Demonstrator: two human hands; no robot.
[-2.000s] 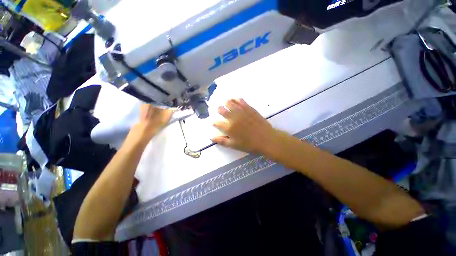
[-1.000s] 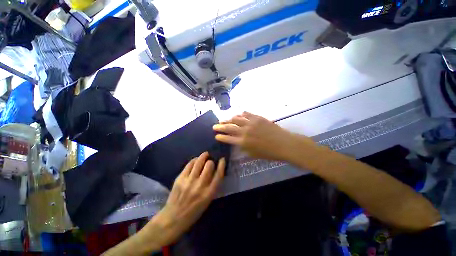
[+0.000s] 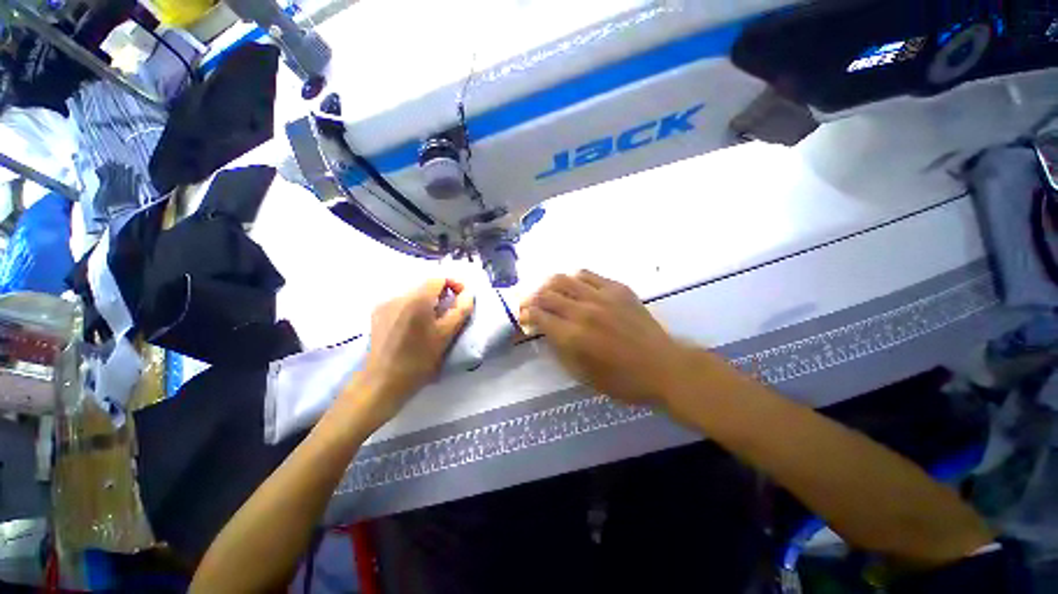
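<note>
A cloth piece with its pale grey-white face up (image 3: 313, 389) lies on the machine bed in front of the needle area. A narrow dark edge shows at its right end. My left hand (image 3: 415, 331) is on the piece, thumb and fingertips pinched together on it. My right hand (image 3: 592, 331) is at the piece's right end, fingers curled at the dark edge. The white sewing machine (image 3: 627, 139) with "JACK" lettering stands above. Its presser foot area (image 3: 499, 261) is just beyond my fingertips; the needle is too small to tell.
A loose heap of black pieces (image 3: 209, 284) with white strips lies at the left. A ruler strip (image 3: 511, 435) runs along the table's front edge. Grey cloth (image 3: 1009, 221) lies at the right. The control panel (image 3: 870, 52) is at the upper right.
The piece showed its black face one second ago and now shows its pale face. My left hand has moved up from the front edge toward the needle area. My right hand has shifted slightly right.
</note>
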